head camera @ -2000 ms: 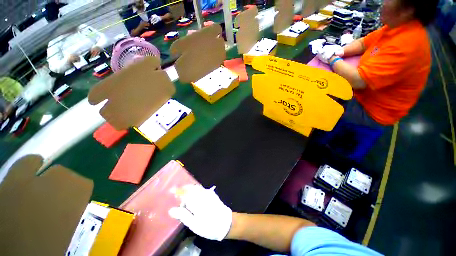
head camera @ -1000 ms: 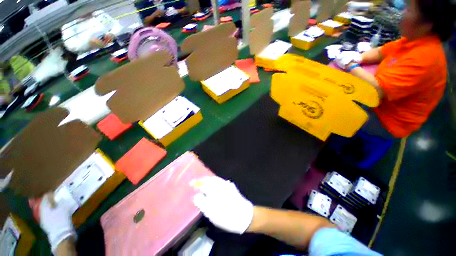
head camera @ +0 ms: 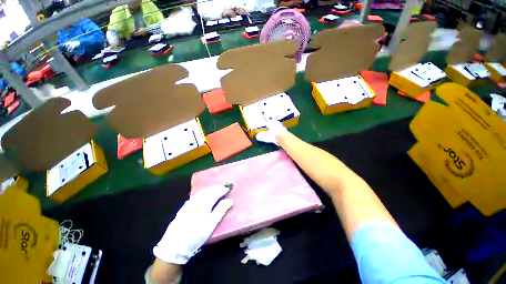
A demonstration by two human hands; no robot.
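A pink pad (head camera: 261, 191) lies on the black bench strip. My left hand (head camera: 191, 224), in a white glove, rests on its left part, thumb and fingers apart, fingertips beside a small dark round spot (head camera: 228, 187). My right hand (head camera: 271, 133), also in a white glove, reaches past the pad to an open carton (head camera: 283, 123). Its fingers hook over the carton's front edge, and the fingertips cover part of the white spotted unit (head camera: 266, 111) inside. The carton's brown lid stands up behind. The grip underneath is hidden.
More open cartons (head camera: 176, 145) stand along the green belt with orange-red squares (head camera: 228, 142). Yellow flat cartons stand left (head camera: 25, 238) and right (head camera: 460, 150). White scrap (head camera: 262, 246) lies before the pad. Units and cord (head camera: 72, 260) are low left. A pink fan (head camera: 286, 30) stands behind.
The view has swung left. My left hand has moved from a carton at the left onto the pad. My right hand has left the pad's right edge and reached forward to a carton on the belt.
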